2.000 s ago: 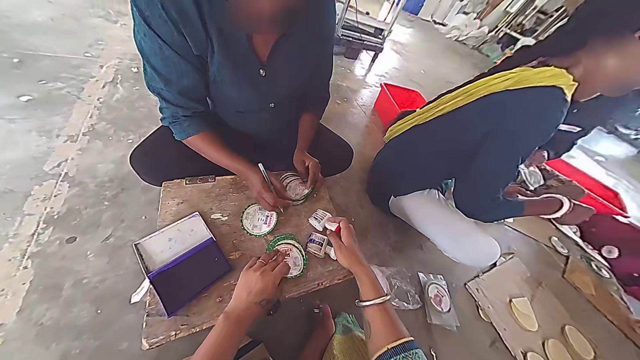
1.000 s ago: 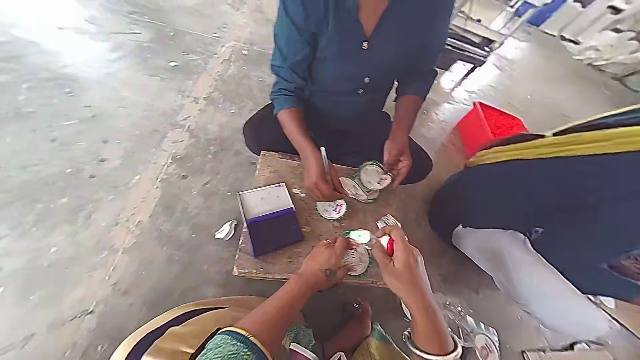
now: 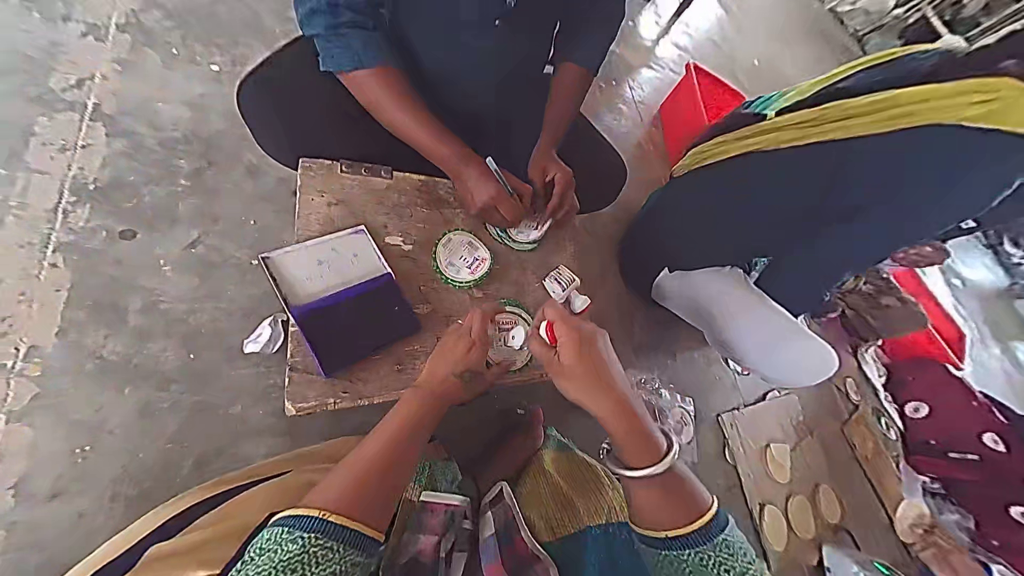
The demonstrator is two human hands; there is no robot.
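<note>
My left hand [image 3: 462,358] holds the left edge of a round, green-rimmed disc with a printed face [image 3: 510,339], low over the wooden board. Close to the disc's right side, my right hand [image 3: 574,350] is closed around a small object with a red end [image 3: 547,333], mostly hidden by the fingers. Just beyond my right hand lie a small white bottle with a printed label [image 3: 562,282] and a smaller white piece with red on it [image 3: 579,302]. Another green-rimmed disc [image 3: 463,258] lies flat on the board, up and left of my hands.
The low wooden board [image 3: 360,188] carries an open purple-and-white box [image 3: 352,316]. Across it, a person's hands hold a pen [image 3: 501,175] over more discs [image 3: 522,232]. At right another person sits near a red container [image 3: 696,108]. Cardboard [image 3: 772,424] with round pieces lies lower right.
The co-worker's right-side hand held a disc raised one second ago; now both of that person's hands are low over the discs. My hands stay at the disc near the board's front edge.
</note>
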